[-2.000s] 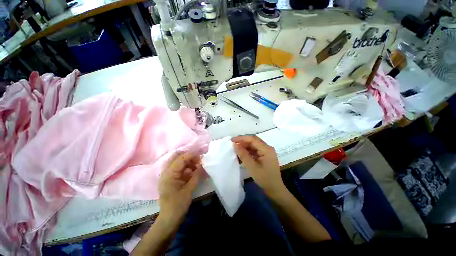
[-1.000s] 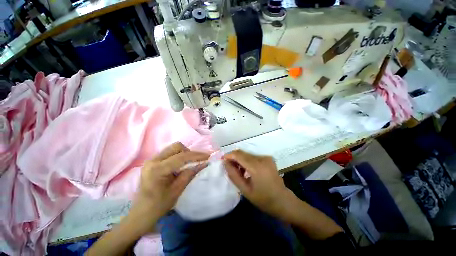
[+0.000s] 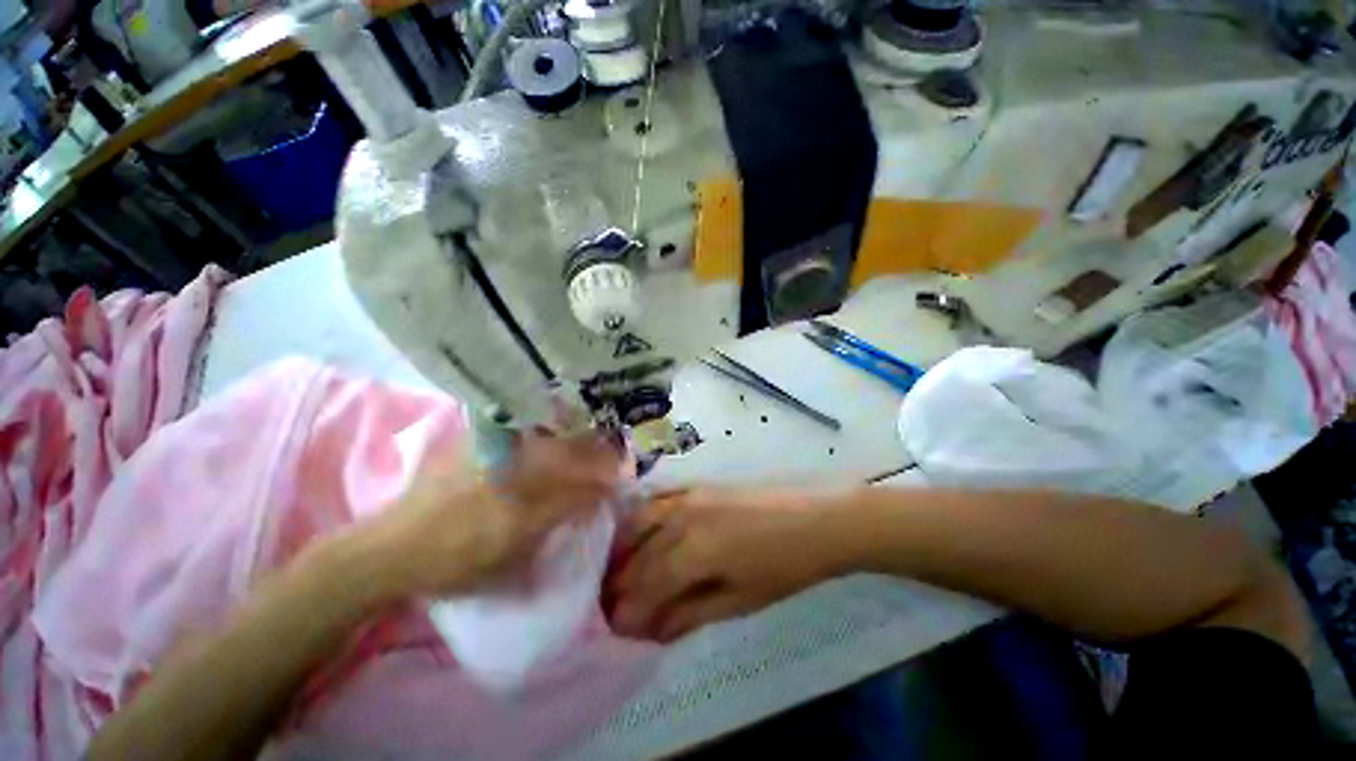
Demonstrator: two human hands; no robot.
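Observation:
The pink garment (image 3: 179, 550) lies on the table at left and runs under both hands to the needle area of the sewing machine (image 3: 431, 283). A white piece (image 3: 528, 617) hangs from my left hand over the pink cloth. My left hand (image 3: 521, 498), blurred, is at the front of the presser foot area and holds the white piece. My right hand (image 3: 677, 558) lies just right of it, fingers down on the cloth edge. The presser foot is mostly hidden by my hands.
Tweezers (image 3: 773, 390) and blue-handled snips (image 3: 866, 357) lie on the machine bed. A stack of white pieces (image 3: 996, 424) is right of them, with clear plastic (image 3: 1197, 390) beside it. A pink scrap bundle (image 3: 1321, 335) is at far right. The thread tension dial (image 3: 602, 295) is above my hands.
Both hands have moved forward with the white piece and cloth, from the table's front edge to the needle area. The view has come closer to the machine.

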